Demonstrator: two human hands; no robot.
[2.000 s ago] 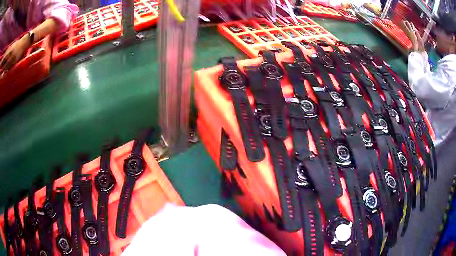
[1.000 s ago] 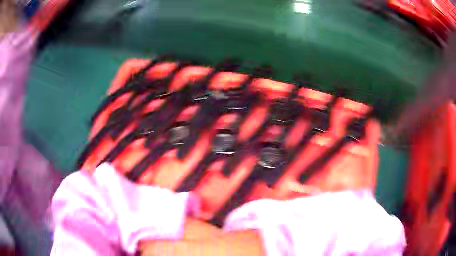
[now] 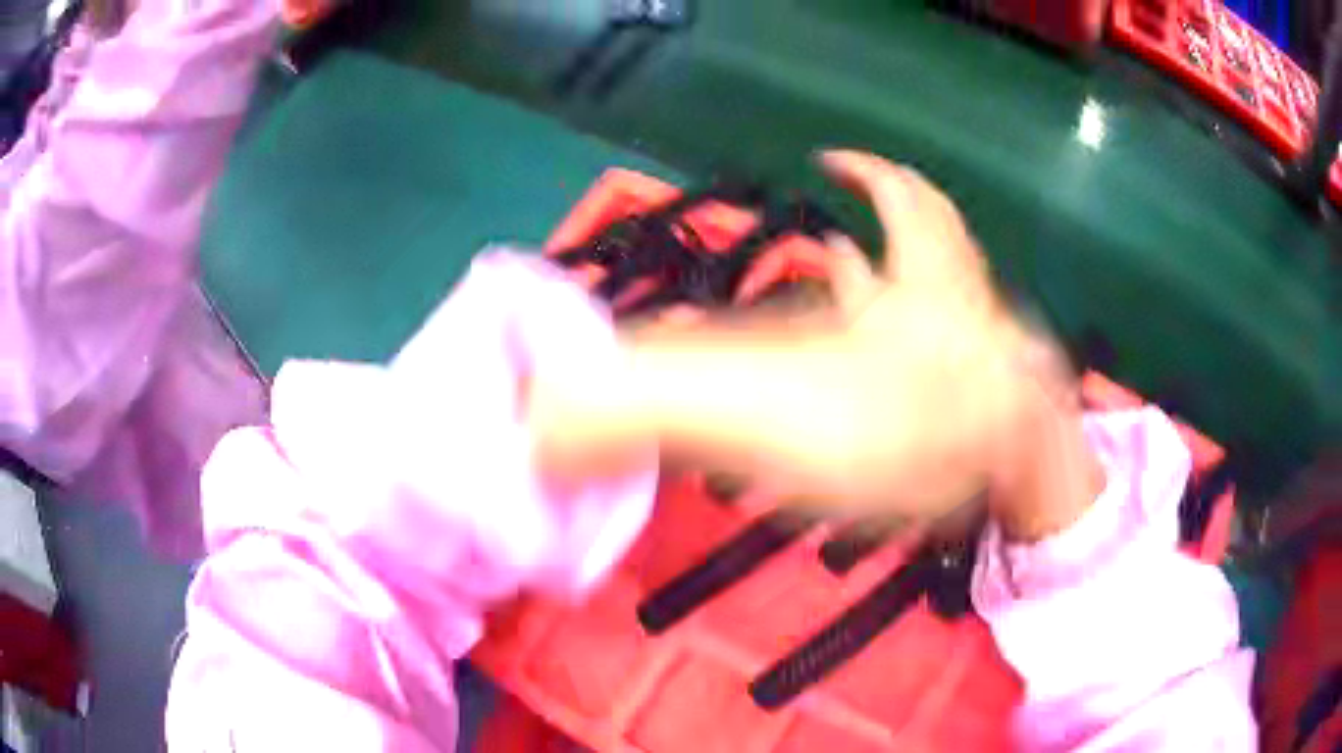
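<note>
A red-orange watch tray [image 3: 589,662] lies in front of me, tilted in view. Black smartwatches [image 3: 662,265] lie at its far left, and black straps [image 3: 721,571] stick out below my hands. My left hand [image 3: 810,412] reaches across the middle of the tray to the right, strongly blurred. My right hand [image 3: 1042,441] comes in from the right and overlaps it. Raised, spread fingers show at the top of the overlap; which hand they belong to is unclear. The hands hide the tray's middle, and whether either holds a watch cannot be told.
The dark green bench [image 3: 398,191] surrounds the tray. A neighbour's pink sleeve [image 3: 133,221] is at the left. Another red tray with small parts [image 3: 1222,66] is at the far right. A blurred red thing [image 3: 1303,633] is at the lower right edge.
The view has swung from the stacked trays to this tray. Since a second ago, both hands have risen from the near edge over its middle, and bare pockets now show at its near side.
</note>
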